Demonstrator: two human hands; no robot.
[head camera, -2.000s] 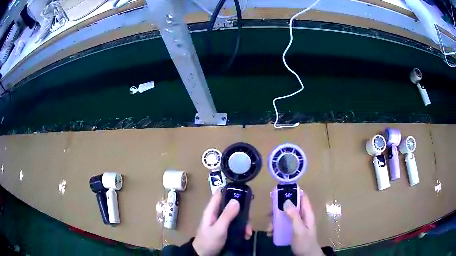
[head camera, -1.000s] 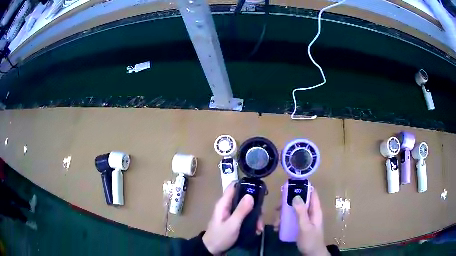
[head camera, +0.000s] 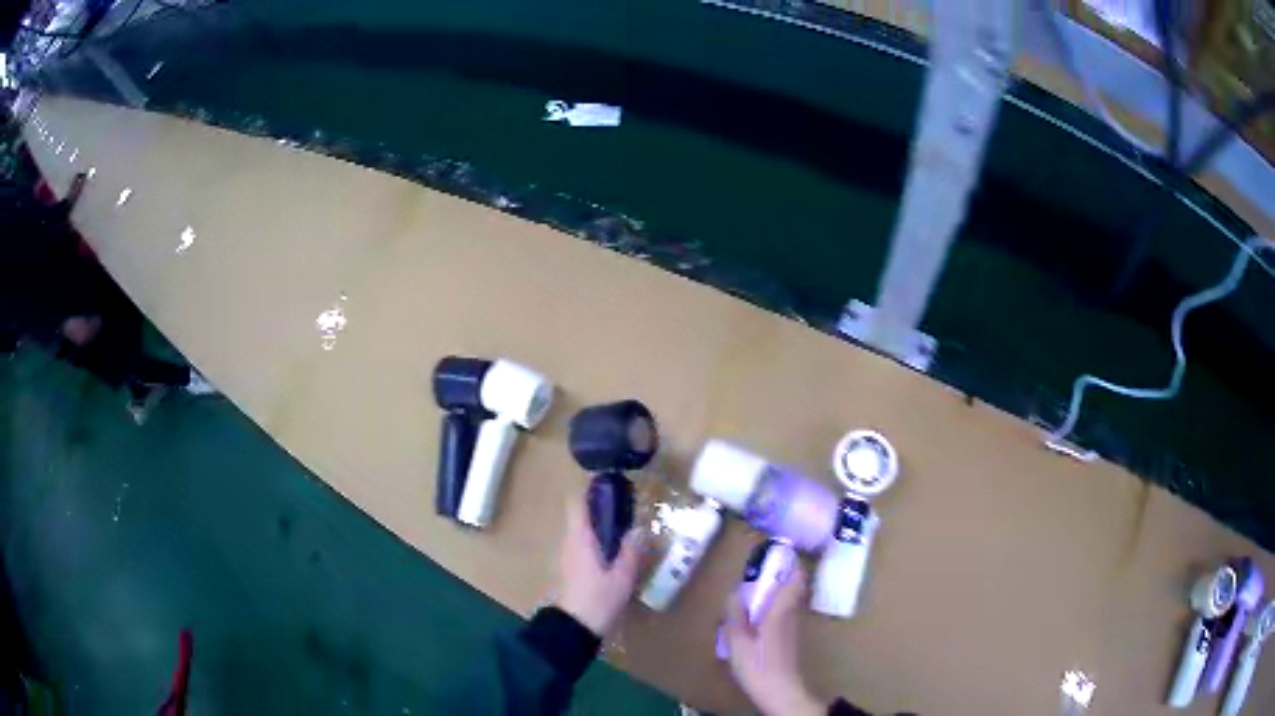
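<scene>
My left hand (head camera: 599, 571) holds the black handheld fan (head camera: 613, 437) by its grip, head up, over the ledge. My right hand (head camera: 772, 636) holds the purple handheld fan (head camera: 794, 506) by its grip; its head is blurred. A white fan (head camera: 682, 554) lies between the two, its head next to or partly behind the purple head. Another white fan (head camera: 843, 560) with a round grille and dark display lies just right of the purple one. A black fan (head camera: 455, 455) and a white fan (head camera: 492, 455) lie side by side to the left.
The brown ledge (head camera: 336, 266) runs beside the dark green belt (head camera: 420, 98). A white post (head camera: 940, 182) stands at the belt's edge. A white cord (head camera: 1177, 350) hangs at right. More fans (head camera: 1205, 632) lie lower right. A small white item (head camera: 587, 113) is on the belt. A person (head camera: 84, 301) is far left.
The view has turned left. The black and purple fans have parted and now tilt, their heads turned from face-on. The purple fan's head has come close to the middle white fan's head.
</scene>
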